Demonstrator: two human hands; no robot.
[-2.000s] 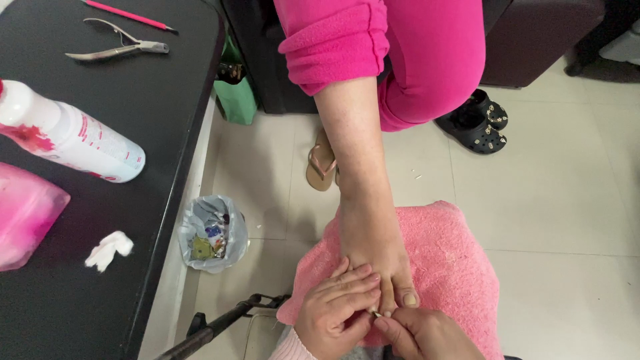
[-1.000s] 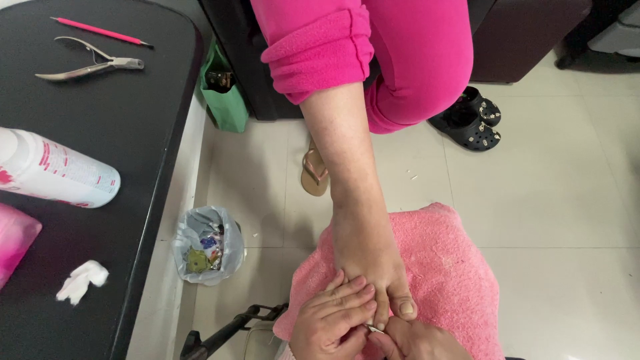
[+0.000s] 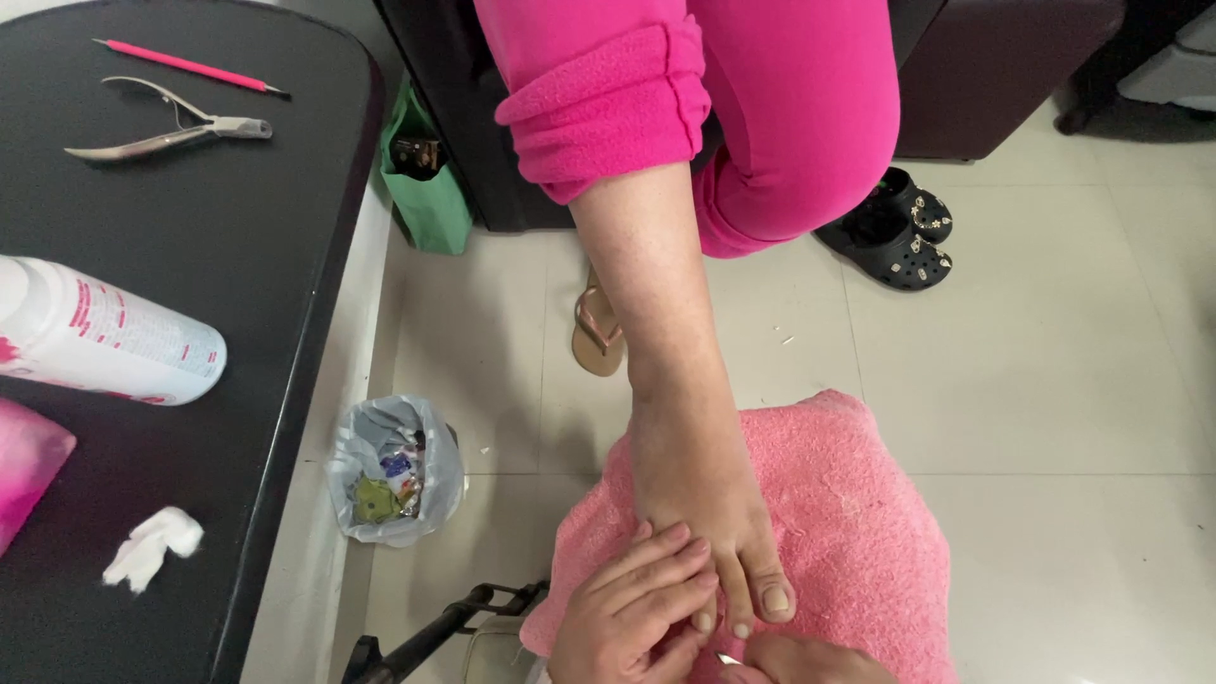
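Note:
Another person's bare foot (image 3: 698, 475) rests on a pink towel (image 3: 845, 494), below a rolled-up pink trouser leg. My left hand (image 3: 632, 608) lies over the smaller toes, its fingers holding them. At the bottom edge my right hand (image 3: 807, 660) is closed on a small metal tool (image 3: 727, 658); only its pale tip shows beside the toes, so its kind cannot be told. On the black table lie cuticle nippers (image 3: 214, 126), a pink dotting tool (image 3: 190, 66) and a piece of white cotton (image 3: 152, 549).
A white spray can (image 3: 104, 332) and a pink container (image 3: 28, 465) are on the table at left. On the floor stand a lined waste bin (image 3: 394, 470), a green bag (image 3: 427, 190), a flip-flop (image 3: 598, 332) and black clogs (image 3: 893, 233). A black metal bar (image 3: 427, 632) runs near the towel.
My right hand has drawn slightly down from the toes with the metal tool, whose tip now shows apart from them. My left hand stays on the foot.

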